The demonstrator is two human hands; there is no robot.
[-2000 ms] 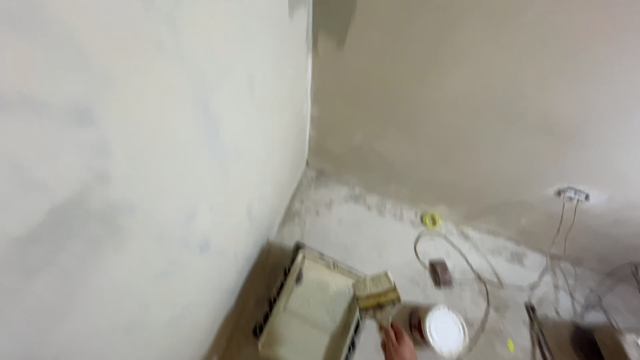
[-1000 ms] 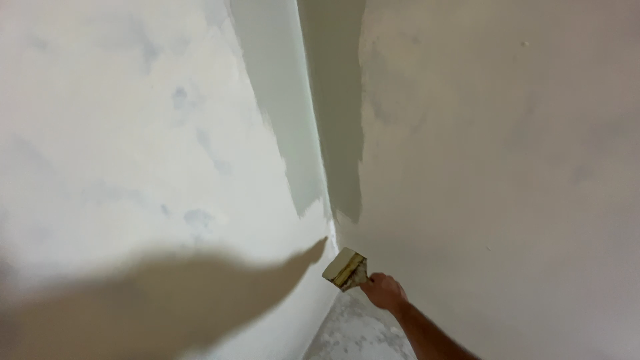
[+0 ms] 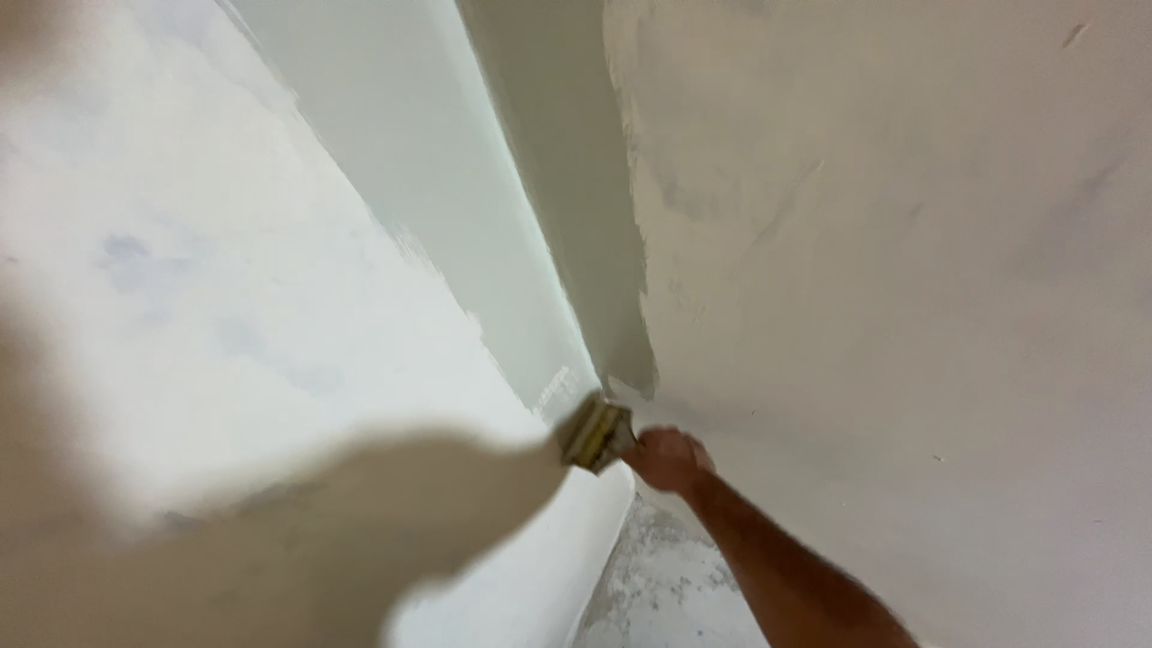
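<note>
My right hand [image 3: 670,457] grips the handle of a wide flat paintbrush [image 3: 596,434], whose bristles meet the left wall [image 3: 297,387] close to the room's corner, just under the lower end of the painted band. That band runs down both sides of the corner: pale grey-green paint [image 3: 405,153] on the left wall and a darker-looking strip [image 3: 576,180] on the right wall. Ragged brush marks form its edges. My left hand is out of the frame.
The right wall [image 3: 882,270] is bare plaster with small marks. At the foot of the corner shows a stained, whitish floor [image 3: 675,576]. A large shadow falls over the lower left wall.
The view has swung from the floor with the paint tray to the wall corner. My right hand has brought the brush from beside the tray up to the corner.
</note>
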